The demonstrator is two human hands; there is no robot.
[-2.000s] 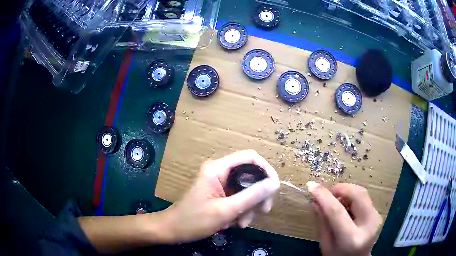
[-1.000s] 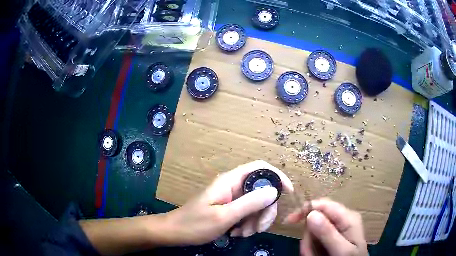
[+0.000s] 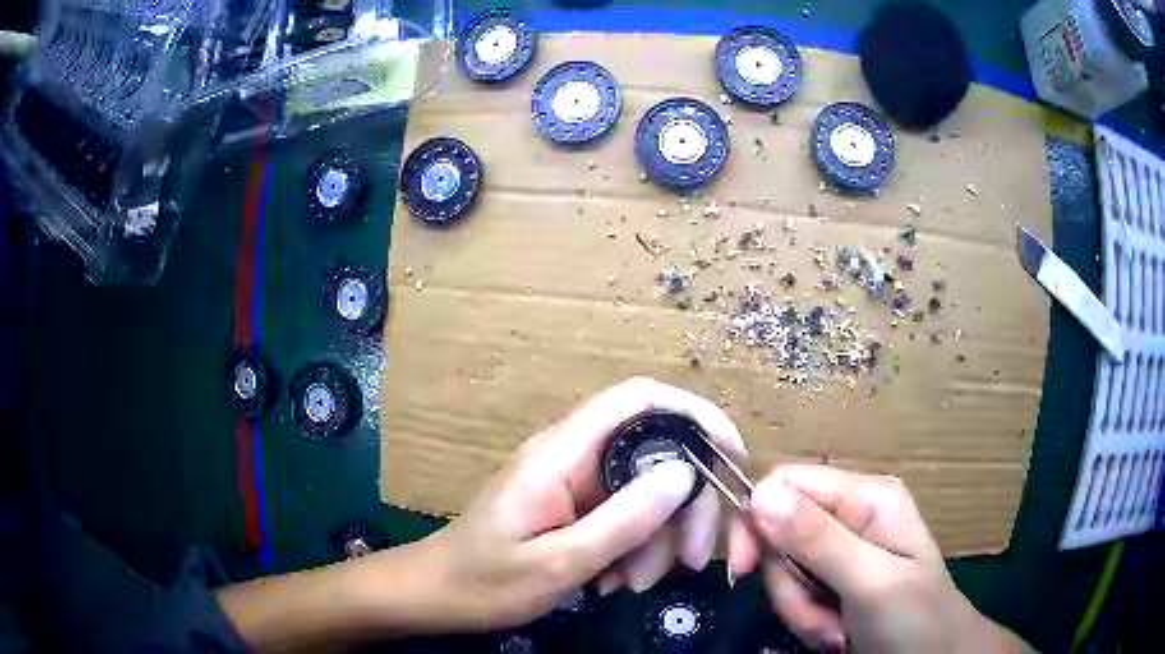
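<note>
My left hand [image 3: 575, 511] holds a black wheel part [image 3: 635, 445] with a pale centre above the lower part of the tan cardboard sheet [image 3: 511, 345]. The thumb lies over the wheel's lower face and the fingers curl behind it. My right hand [image 3: 843, 543] grips slim silver tweezers [image 3: 726, 478] between thumb and fingers. The two prongs point up and left, with their tips at the right side of the wheel's face. Whether the tips grip anything is too small to tell. A heap of pale and dark scraps [image 3: 799, 335] lies on the cardboard above my hands.
Several loose wheels [image 3: 681, 143] lie on the cardboard and others [image 3: 322, 400] on the green surface at left. A black foam pad [image 3: 915, 64] and a white bottle [image 3: 1086, 54] stand upper right. A craft knife [image 3: 1073, 296] touches the slotted white tray [image 3: 1124, 371]. Clear trays [image 3: 115, 128] are upper left.
The camera view has shifted, so the bench items sit higher in the picture. My right hand has come to the wheel, and the tweezer tips now lie at its face instead of apart from it.
</note>
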